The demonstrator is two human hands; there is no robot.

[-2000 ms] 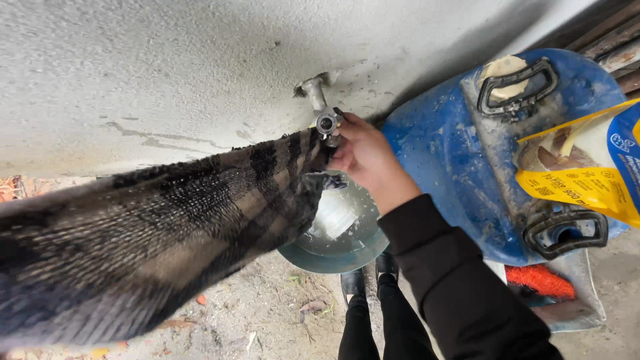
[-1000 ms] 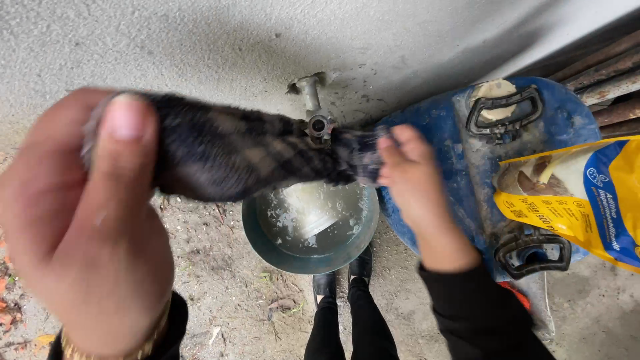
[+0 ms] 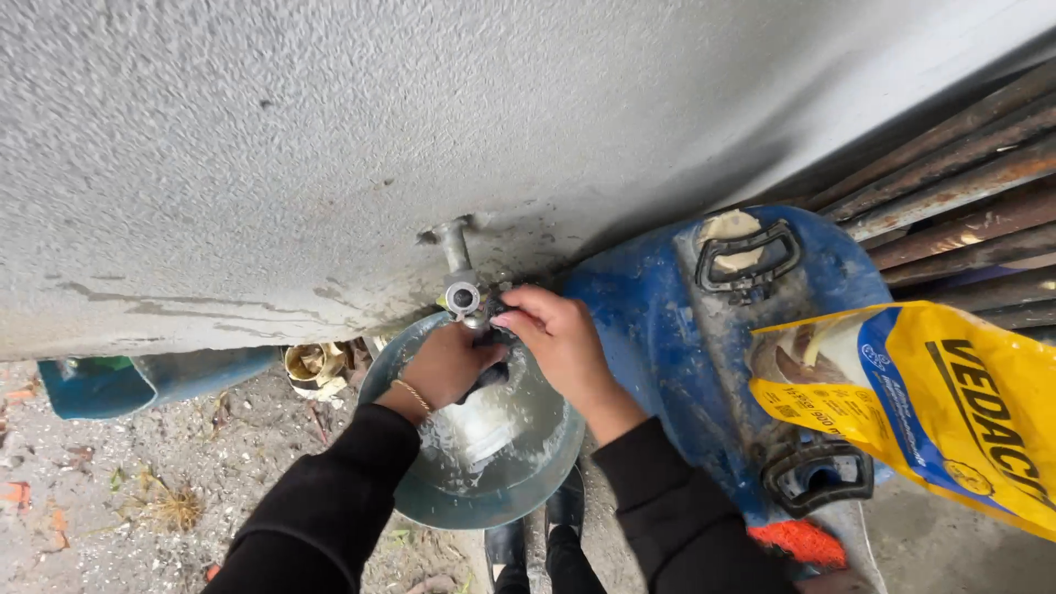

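Just under the metal tap (image 3: pixel 464 289) on the wall, both hands are on a bunched dark cloth (image 3: pixel 492 373). My left hand (image 3: pixel 450 367) grips it from the left, its fingers mostly hidden. My right hand (image 3: pixel 553 334) pinches a dark part of the cloth between thumb and fingers, close beside the tap's spout. Below them stands a round greenish tub (image 3: pixel 487 511) of cloudy water, with a pale object in it whose kind I cannot tell.
At right lies a blue plastic drum (image 3: pixel 643 330) with black handles, a yellow Vedacit bag (image 3: pixel 973 396) on it. Rusty metal pipes (image 3: pixel 973 190) lean behind. A red mesh (image 3: pixel 800 540) is below the drum. Left are a cut blue container (image 3: pixel 206 375) and an open can (image 3: pixel 315 361).
The checked cloth, stretched out between both hands a second ago, is now bunched small under the tap. My left hand has come in from the far left to beside my right hand.
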